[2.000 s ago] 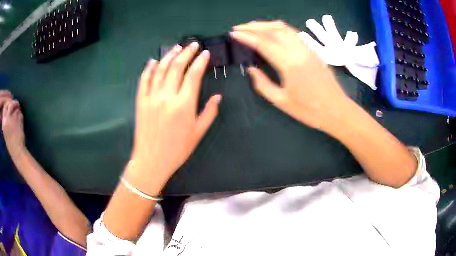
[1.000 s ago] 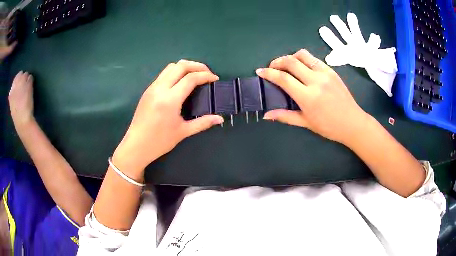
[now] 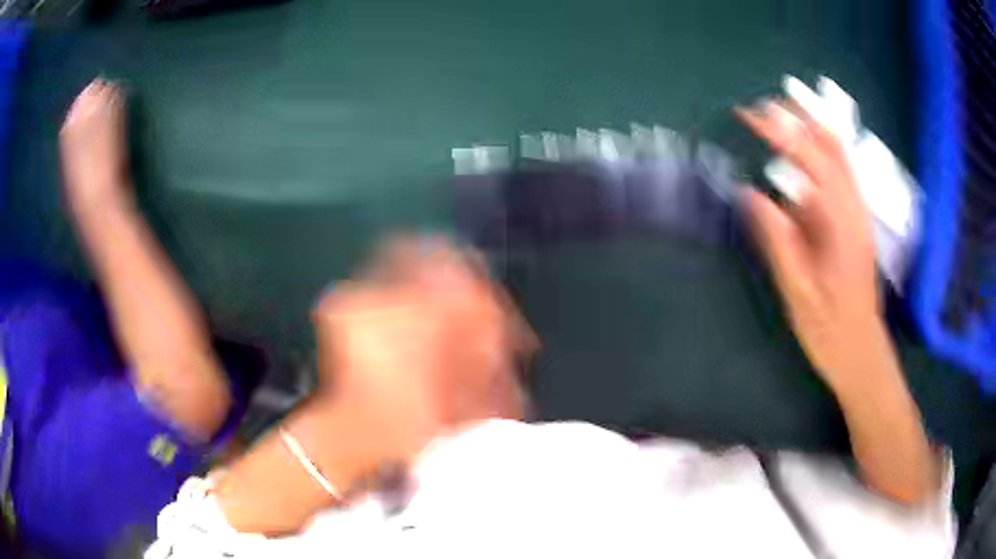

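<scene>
A row of several black power adapters [image 3: 612,203] lies on the dark green bench top in front of me, with blurred bright pins along its far side. My right hand [image 3: 814,213] is just right of the row, fingers apart and holding nothing that I can see; whether it touches the row is unclear. My left hand [image 3: 431,333] is below and left of the row, close to my body, strongly blurred. Its fingers cannot be made out, nor whether it holds anything.
A white glove [image 3: 890,202] lies behind my right hand. A blue tray [image 3: 932,262] with dark contents stands at the right edge. A neighbour's bare arm [image 3: 153,295] in a blue sleeve reaches in from the left. A dark block shows at the top left edge.
Both hands have come off the row, the left one down towards my body, the right one outwards. The adapters' pins now point away from me; before, they pointed towards me.
</scene>
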